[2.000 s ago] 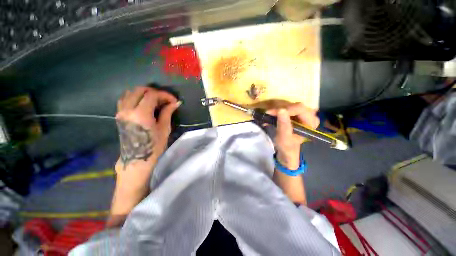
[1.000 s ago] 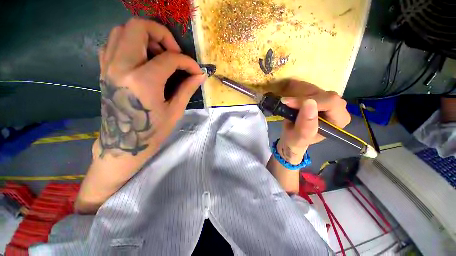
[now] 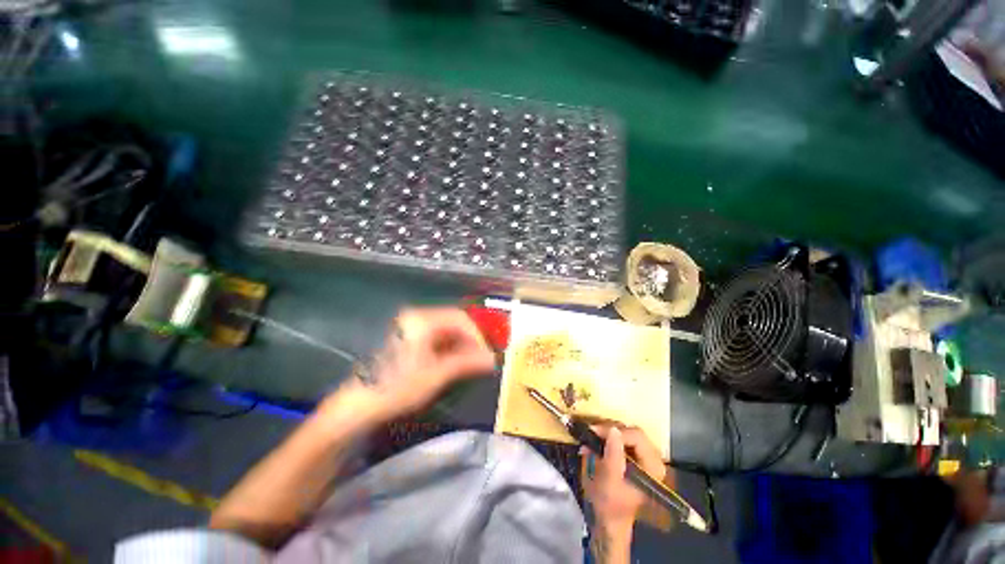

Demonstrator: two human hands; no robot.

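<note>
My right hand (image 3: pixel 619 476) holds the soldering iron (image 3: pixel 650 480) like a pen, its metal tip over the pale, scorched work board (image 3: pixel 645 380). My left hand (image 3: pixel 435 355) is blurred, thumb and fingers bent together, left of the board beside the red pile of lead wires (image 3: pixel 489 324). Whether it holds a small part cannot be told. The solder wire (image 3: pixel 303 335) runs from the spool (image 3: pixel 190 300) towards my left hand. A small dark cluster (image 3: pixel 570 396) lies on the board near the iron.
A blister tray (image 3: pixel 441 182) with rows of small silvery parts lies beyond the board. A tan round tub (image 3: pixel 661 282) stands between the tray and the black fan (image 3: pixel 760 327). Cables hang by the fan. A device (image 3: pixel 898 369) stands at the right. A person's hand (image 3: pixel 975 496) shows at the right edge.
The view has lifted and widened, showing the tray, tub and spool. My left hand has moved away from the iron tip, up beside the red pile. The iron tip now lies over the board.
</note>
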